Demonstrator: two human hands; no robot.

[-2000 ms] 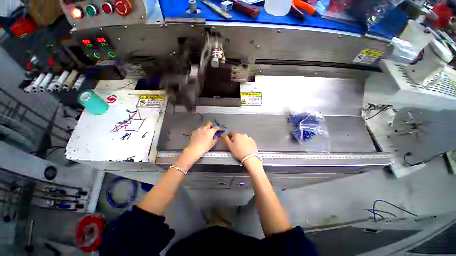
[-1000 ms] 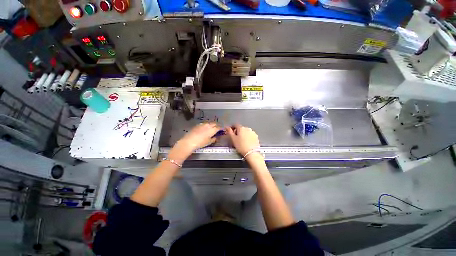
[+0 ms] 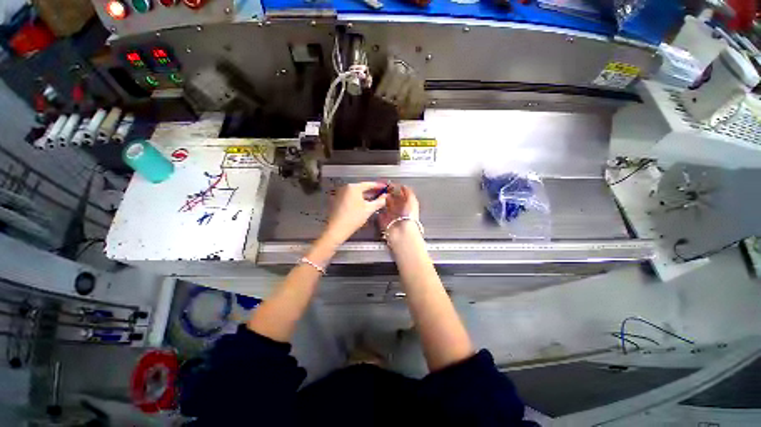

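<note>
Short dark-blue wire pieces point(image 3: 382, 191) show between my two hands, above the grey metal tray point(image 3: 451, 218). My left hand point(image 3: 357, 205) has its fingertips closed on the wire pieces. My right hand point(image 3: 401, 208) is turned partly palm up beside it, its fingers curled near the same pieces; whether it holds some is too small to tell. A few dark wire bits lie loose on the tray left of my hands. A clear plastic bag point(image 3: 516, 205) with blue pieces inside lies on the tray's right part.
A white cover point(image 3: 158, 218) at the left bears red and blue wire bits and a teal roll point(image 3: 148, 161). The wire processing head point(image 3: 305, 163) stands behind the tray. A pale ruler strip point(image 3: 501, 248) runs along the near edge. Red wire coils point(image 3: 155, 381) are on the floor.
My hands have lifted and moved away from me, from low over the tray's near part. My right hand has turned partly palm up. The camera view has shifted slightly.
</note>
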